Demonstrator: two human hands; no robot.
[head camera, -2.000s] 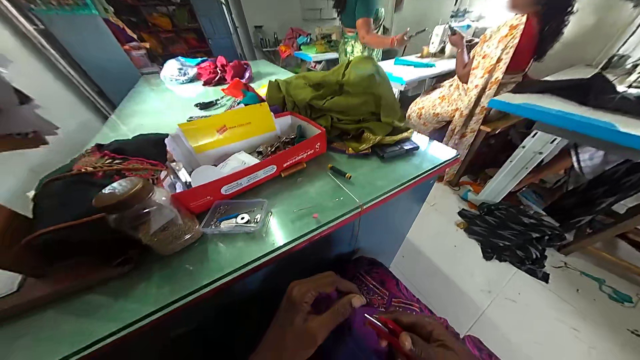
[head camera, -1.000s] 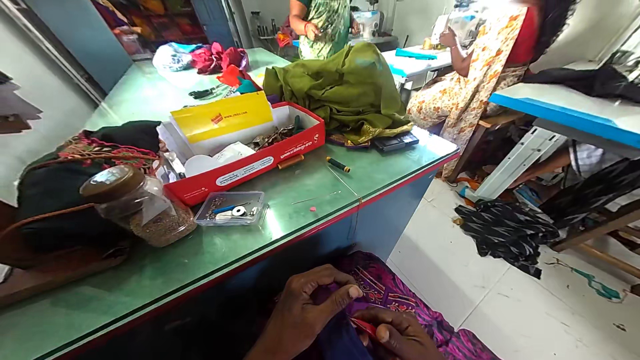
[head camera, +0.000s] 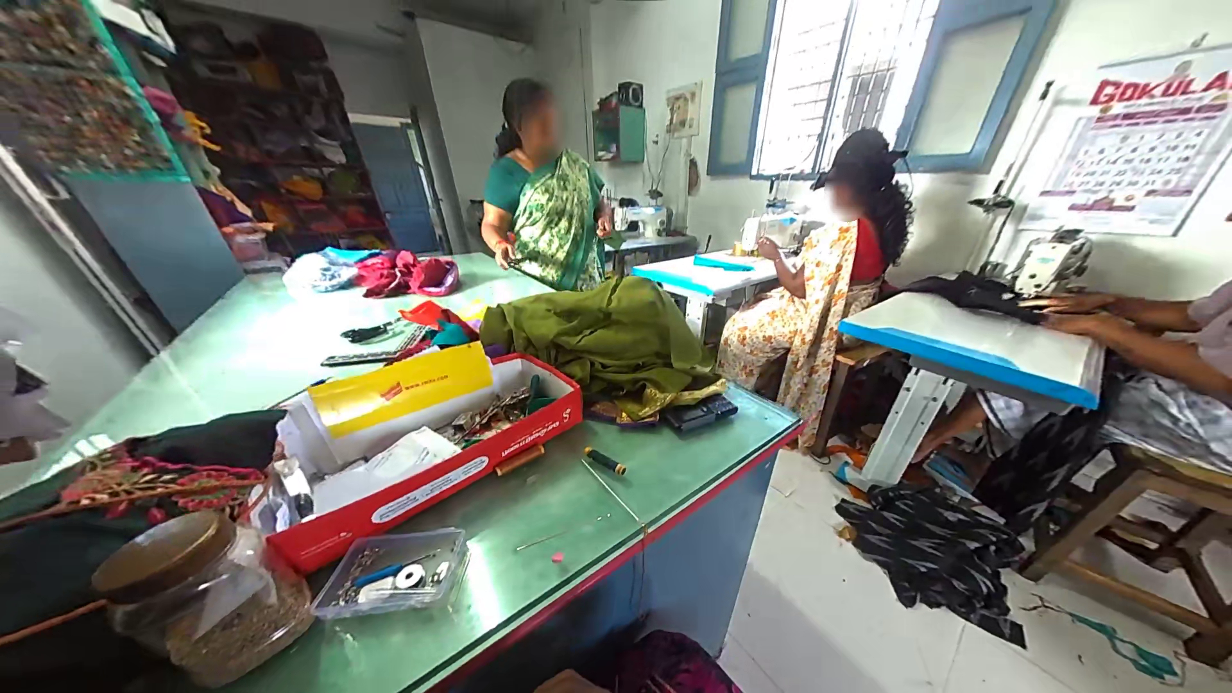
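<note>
Only a sliver of my left hand (head camera: 570, 682) shows at the bottom edge, beside purple patterned fabric (head camera: 674, 664); what its fingers do is hidden. My right hand is out of the picture. Above them is the glass-topped counter (head camera: 500, 587). On it lie a dark screwdriver-like tool (head camera: 604, 461) with yellow bands and a small pink piece (head camera: 558, 558). A clear plastic box (head camera: 393, 575) holds a white bobbin-like ring and small metal parts. Behind it stands a red cardboard box (head camera: 423, 481) with papers and metal tools, its yellow flap raised.
A lidded plastic jar (head camera: 207, 597) stands at the left by dark embroidered cloth (head camera: 173, 472). Olive green fabric (head camera: 602, 337) is heaped behind the red box. One person stands beyond the counter; two others sit at sewing tables. Black patterned cloth (head camera: 929, 549) lies on the floor.
The view has tilted up, so my hands have mostly left the picture. Earlier, both held the purple fabric, with a red-handled tool in my right hand.
</note>
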